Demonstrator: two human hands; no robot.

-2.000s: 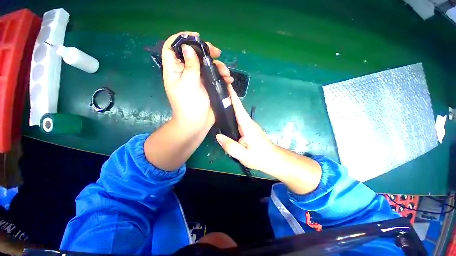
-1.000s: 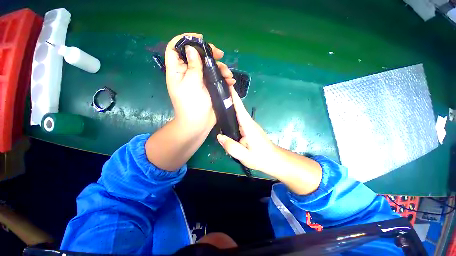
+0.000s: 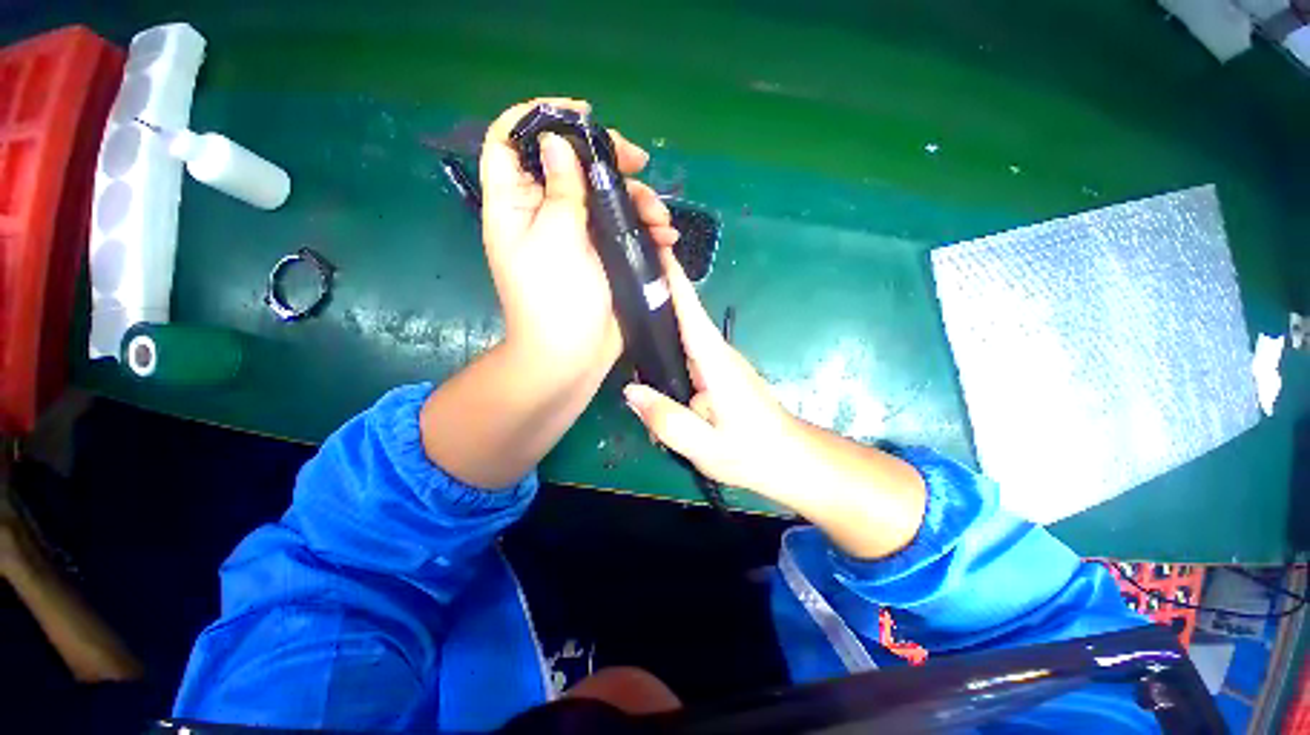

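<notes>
My left hand (image 3: 553, 266) holds a round black watch case (image 3: 540, 127) above the bench, with its thumb on the case. My right hand (image 3: 726, 409) grips the thick black electric screwdriver (image 3: 638, 295), which slants up to the left with its tip end at the case. The bit and any screw at the contact point are hidden or too small to see. A small dark square dish (image 3: 695, 241) lies just right of my left hand's fingers, partly covered. A thin dark tool (image 3: 460, 178) lies left of my left hand.
At left are a black ring (image 3: 299, 284), a green tape roll (image 3: 184, 353), a white squeeze bottle (image 3: 236, 171), a white foam tray (image 3: 132, 216) and a red tray (image 3: 43, 216). Bubble wrap (image 3: 1099, 345) lies at right. Another person's forearm (image 3: 65, 610) shows at lower left.
Both hands, the case and the screwdriver stay together and shift very slightly right. Another person's forearm has come into view at lower left.
</notes>
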